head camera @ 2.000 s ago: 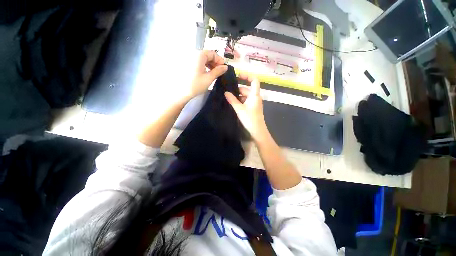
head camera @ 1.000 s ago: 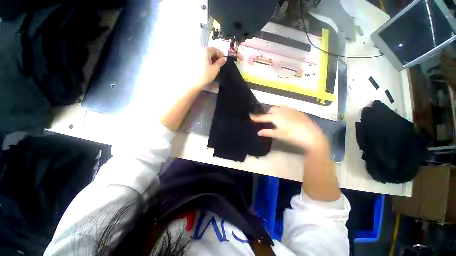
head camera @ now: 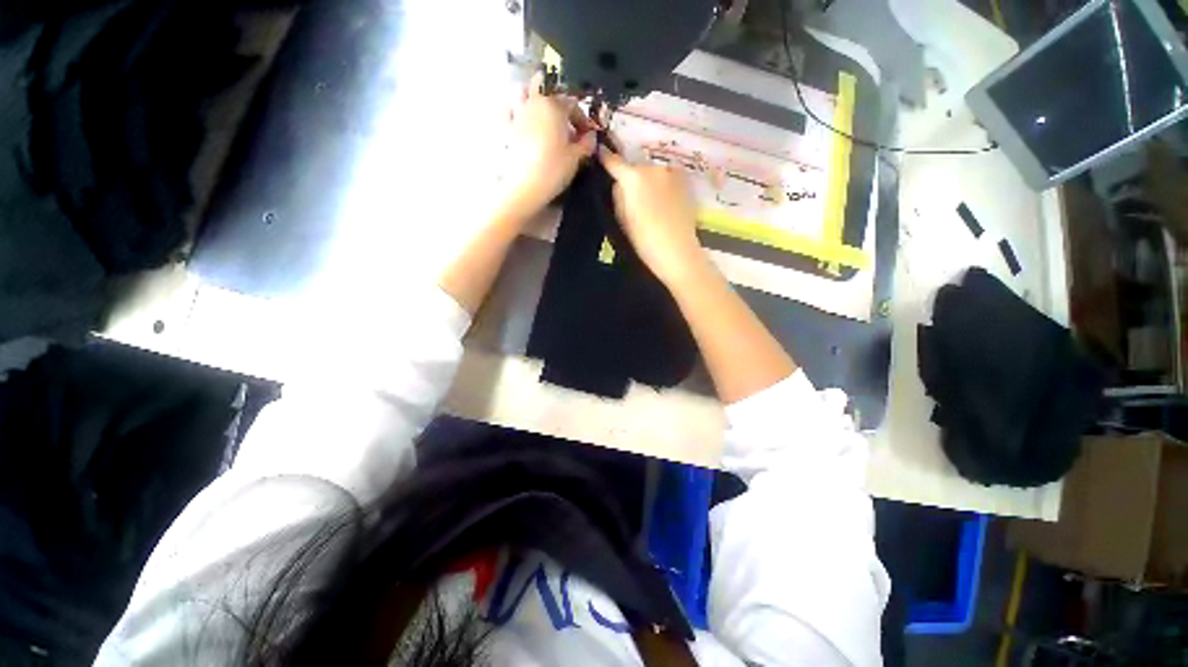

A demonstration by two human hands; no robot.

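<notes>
A black cut piece (head camera: 602, 306) lies from the needle down to the table's front edge, wide end nearest me, with a small yellow mark on it. Its narrow tip is under the sewing machine head (head camera: 612, 46), by the needle and presser foot (head camera: 598, 110). My left hand (head camera: 550, 146) pinches the tip from the left. My right hand (head camera: 649, 209) has its fingertips on the same tip from the right. The fingertips nearly meet and partly hide the tip.
A yellow-edged template (head camera: 782, 241) lies right of the needle, with a thin cable above it. A pile of black pieces (head camera: 1003, 378) and small black strips (head camera: 969, 219) are on the right. A screen (head camera: 1081, 85) stands upper right. A blue bin (head camera: 967, 573) is below the table edge.
My right hand has moved from the piece's wide lower part up to the tip by the needle. My left hand stays at the tip, slightly higher. The yellow mark now shows.
</notes>
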